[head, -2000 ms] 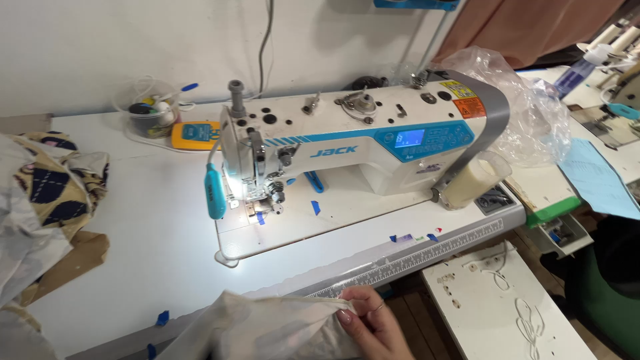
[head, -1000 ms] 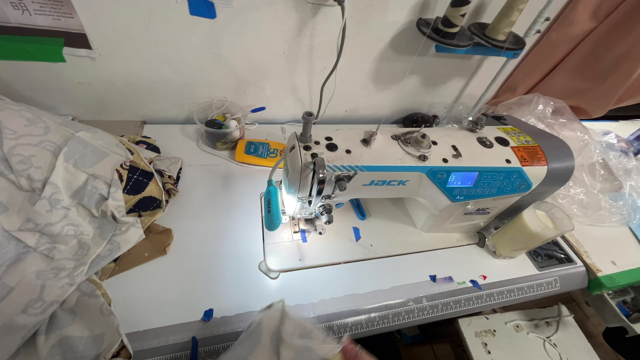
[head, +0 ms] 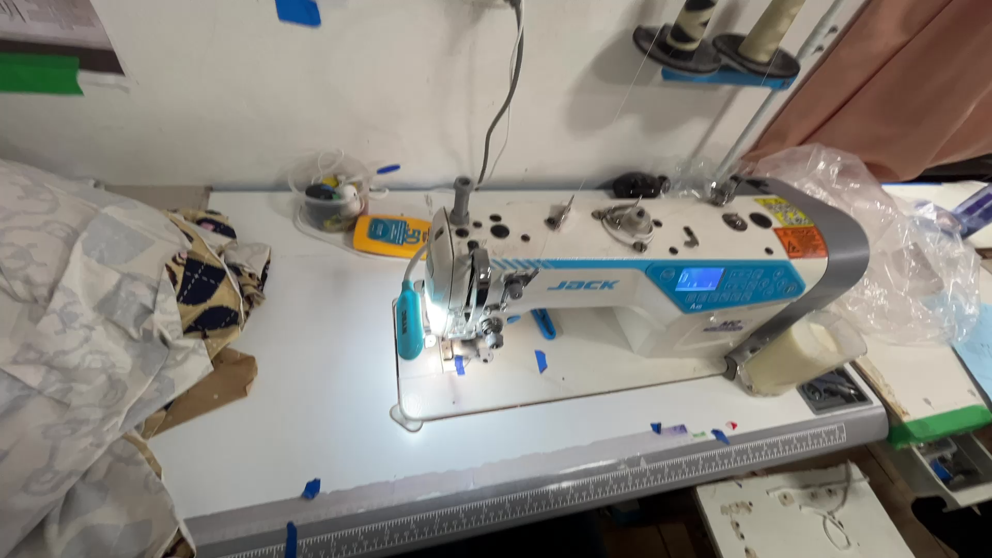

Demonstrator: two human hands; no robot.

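Observation:
Neither of my hands shows in the head view now. A white and blue Jack sewing machine (head: pixel 589 283) stands on the white table (head: pixel 310 372), its small display lit. Its teal lamp (head: pixel 409 324) lights the needle area, where no fabric lies under the presser foot. A large heap of pale patterned fabric (head: pixel 70 333) covers the left end of the table. Dark blue and tan printed fabric (head: pixel 205 283) shows at the heap's edge, with a brown piece (head: pixel 213 391) below it. Small blue scissors or thread snips (head: pixel 544 324) lie under the machine's arm.
Behind the machine's left end are a clear plastic tub (head: pixel 332 205) of small items and a yellow case (head: pixel 391 235). A cup-like container (head: pixel 798 360) stands by the machine's right end, near a clear plastic bag (head: pixel 891 256). A ruler strip (head: pixel 604 488) runs along the front edge.
A hand holding pale fabric at the front edge in the earlier frames has left the view. The view has swung left and up.

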